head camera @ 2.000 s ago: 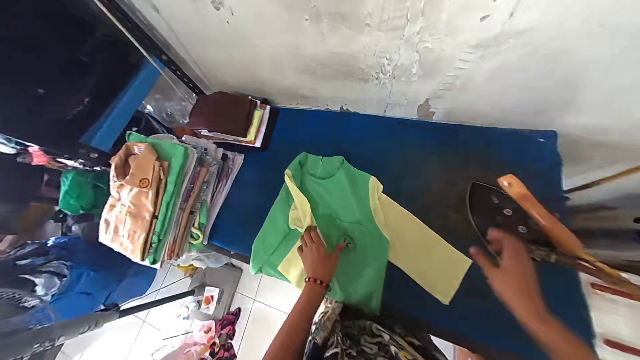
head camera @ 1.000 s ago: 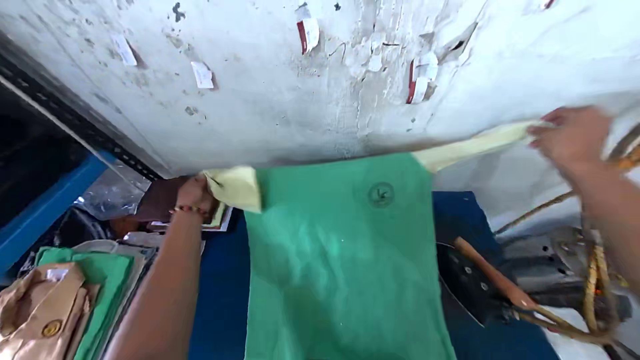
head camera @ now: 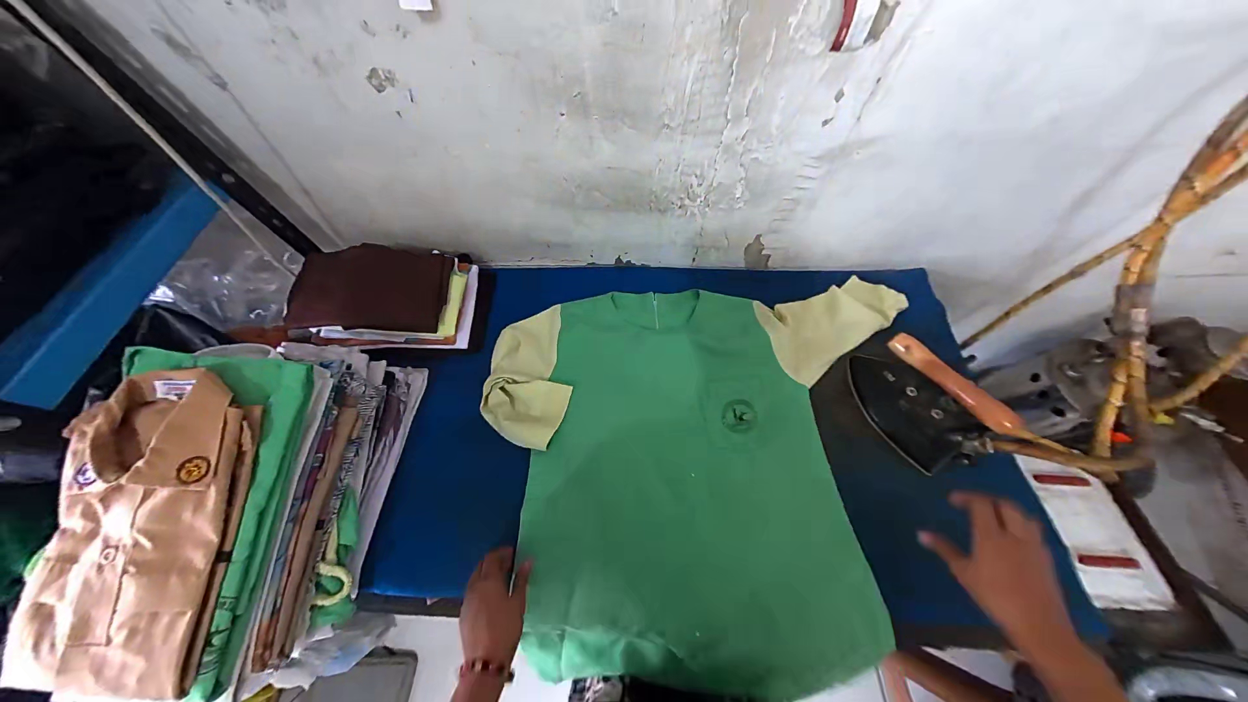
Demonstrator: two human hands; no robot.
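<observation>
A green shirt (head camera: 663, 468) with pale yellow sleeves lies spread on a blue cloth-covered table (head camera: 429, 507), its collar toward the wall. The left sleeve in view is folded back on itself; the other angles up and out. My left hand (head camera: 494, 604) is at the shirt's lower left edge, thumb by the fabric; whether it pinches the cloth is unclear. My right hand (head camera: 1004, 565) hovers with fingers apart and nothing in them, right of the shirt and below the iron. The iron (head camera: 916, 409), dark with an orange-brown handle, rests on the table beside the right sleeve.
A tall stack of folded clothes, a tan shirt (head camera: 146, 526) on top, stands at the left. Behind it sits a smaller pile with dark brown cloth (head camera: 370, 289). A wrapped cord (head camera: 1131, 331) rises at the right from the iron's side. The peeling wall (head camera: 624, 136) borders the table's back.
The shirt, held up by its sleeves a second ago, now lies flat on the table. Both hands have come down from the sleeves toward the front, and the right one has let go.
</observation>
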